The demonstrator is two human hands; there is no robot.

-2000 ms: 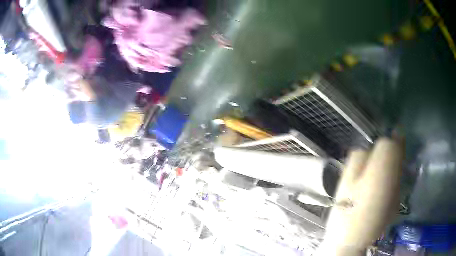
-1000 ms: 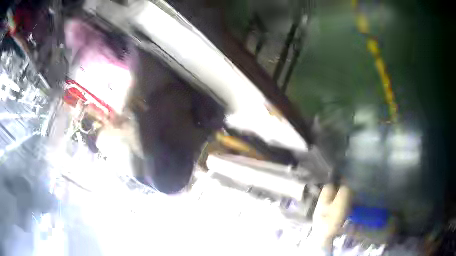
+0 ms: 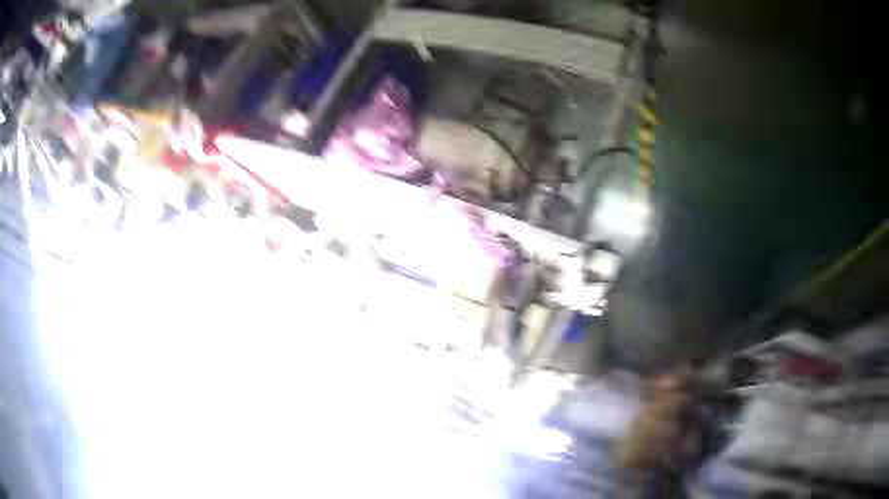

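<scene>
The view is strongly blurred and tilted. A glaring white surface (image 3: 273,380), too bright to show any detail, fills the lower left and middle, nearest in front of me. A blurred brownish shape (image 3: 663,419) stands at the lower right. It may be my right hand, but its fingers and anything in it cannot be made out. My left hand is not in view. No sewing template, tape or tool can be told apart.
A pale-framed table or machine (image 3: 507,39) stands at the top middle, with pink cloth (image 3: 375,136) beside it. A yellow-black striped strip (image 3: 645,141) hangs or stands right of it. Mixed coloured items lie at the upper left. White and red items (image 3: 809,390) are at the right over dark green floor.
The whole view has swung and tilted. The pale hand seen at the lower right earlier is no longer clear. The grid-sided items and white roll from two seconds ago are gone from view.
</scene>
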